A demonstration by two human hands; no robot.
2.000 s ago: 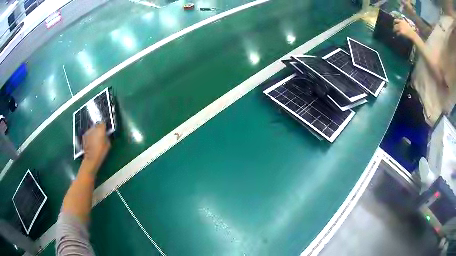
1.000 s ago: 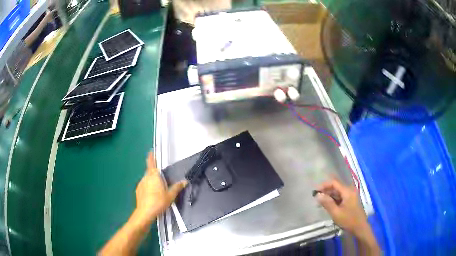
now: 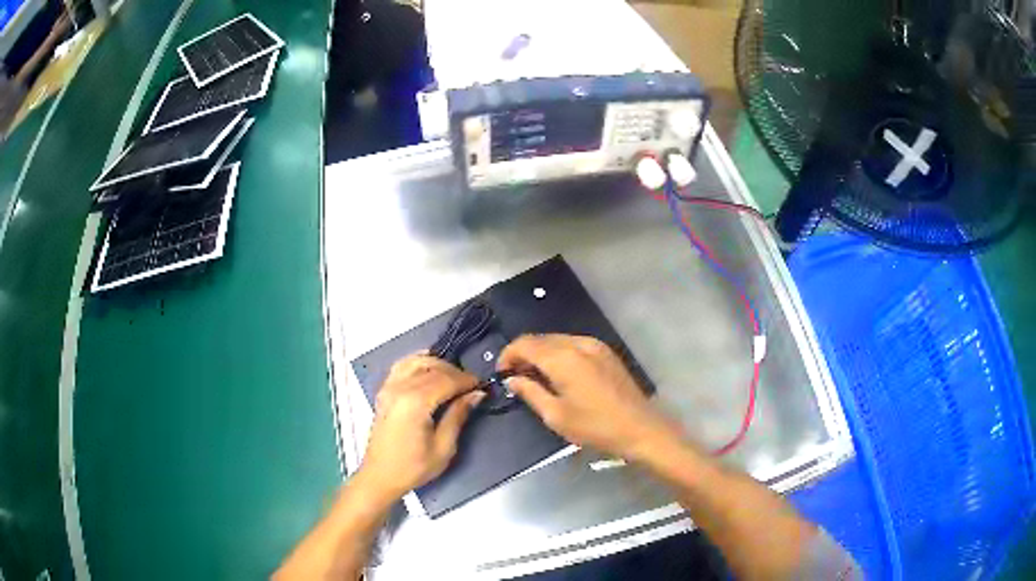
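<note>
A solar panel [image 3: 568, 312] lies face down and askew on the silver-framed light box [image 3: 398, 238]. Its black junction box is mostly hidden under my hands. The bundled black output cable [image 3: 464, 328] lies on the panel back. My left hand [image 3: 418, 418] holds the cable plug in its fingertips. My right hand [image 3: 579, 392] holds the dark test lead connector [image 3: 517, 372]. The two small ends meet or nearly touch over the junction box; I cannot tell if they are joined. The red and blue test leads [image 3: 727, 272] run from the meter [image 3: 579, 136] toward my right wrist.
Several stacked panels [image 3: 170, 227] overlap on the green belt [image 3: 216, 420] at left. A black fan [image 3: 909, 153] stands at upper right, above a blue plastic basket [image 3: 909, 375] beside the light box. Part of another person shows at the upper left edge.
The view has turned from the belt to the light box. Since one second ago, my left hand has moved from the panel's edge to its cable, and my right hand has brought the connector in over the panel.
</note>
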